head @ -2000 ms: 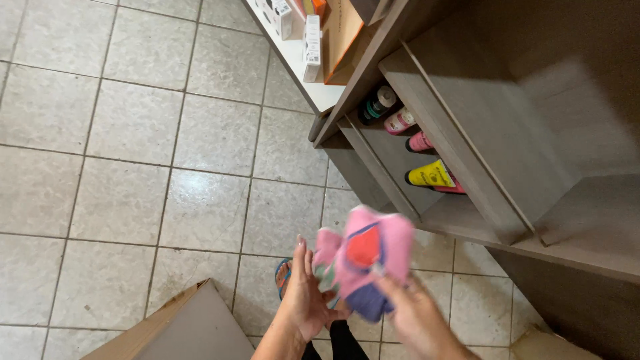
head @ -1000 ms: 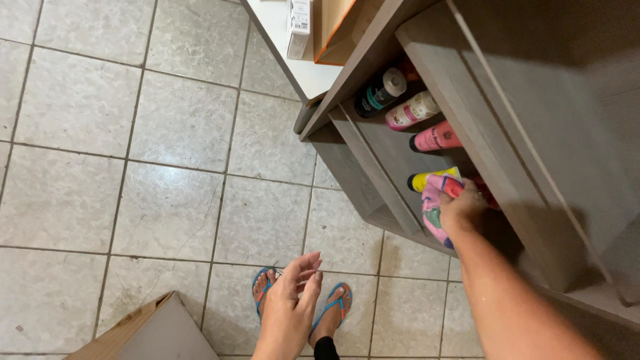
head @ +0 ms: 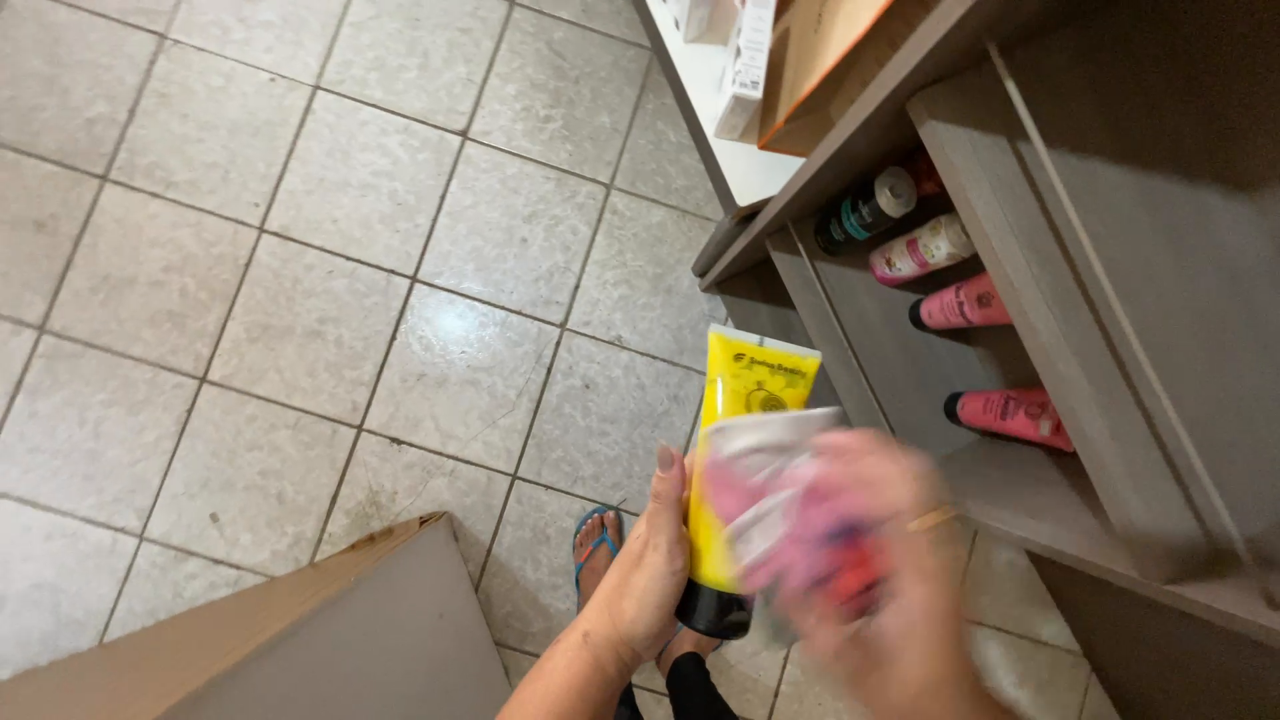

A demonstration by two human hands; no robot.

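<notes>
My left hand [head: 645, 560] is closed around a yellow squeeze tube [head: 712, 500] with a black cap, which points down toward my feet. Against the tube's front, my right hand [head: 890, 560], blurred, presses a pink, white and red cloth [head: 780, 500]. On the wooden shelf to the right lie a pink tube [head: 1010, 418] with a black cap, another pink tube [head: 965, 303], a white and pink bottle [head: 922, 248] and a dark bottle [head: 865, 210].
A grey shelf unit [head: 1040, 300] fills the right side. White boxes [head: 745, 75] and an orange-edged tray [head: 820, 60] stand on a white surface at the top. A cardboard box [head: 330, 640] is at the lower left, above the tiled floor [head: 300, 250].
The yellow tube, on the shelf in the earlier frames, is now in my left hand. My right hand has come back from the shelf with the cloth, which now touches the tube.
</notes>
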